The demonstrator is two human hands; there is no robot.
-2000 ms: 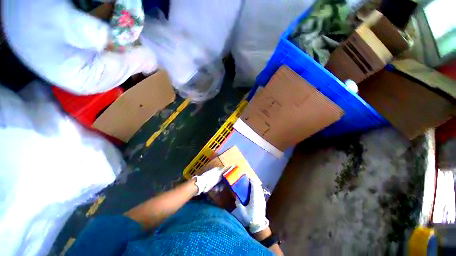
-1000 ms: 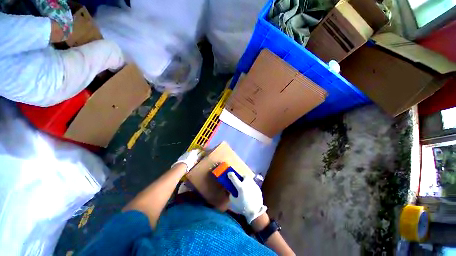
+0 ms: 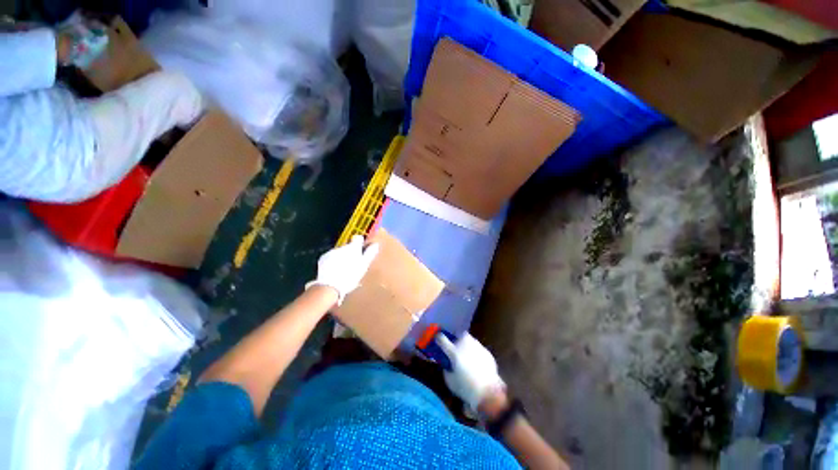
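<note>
A small brown carton (image 3: 390,292) lies on the grey-blue work surface sheet (image 3: 432,243) in front of me. My left hand (image 3: 344,268), in a white glove, rests at the carton's upper left edge; its fingertips lie along the edge. My right hand (image 3: 470,369), also in a white glove, holds the blue and orange-red tape gun (image 3: 434,345) at the carton's lower right corner. Part of the tape gun is hidden by the hand.
A stack of flat carton blanks (image 3: 487,128) leans on the blue bin (image 3: 588,147). A yellow crate edge (image 3: 372,195) shows at left. A seated person (image 3: 83,138) is at upper left. A yellow tape roll (image 3: 770,353) sits on the right. Plastic-wrapped bundles (image 3: 83,340) lie left.
My right hand and the tape gun have moved from the carton's top down to its lower right corner. The carton's top is now uncovered. The view has shifted.
</note>
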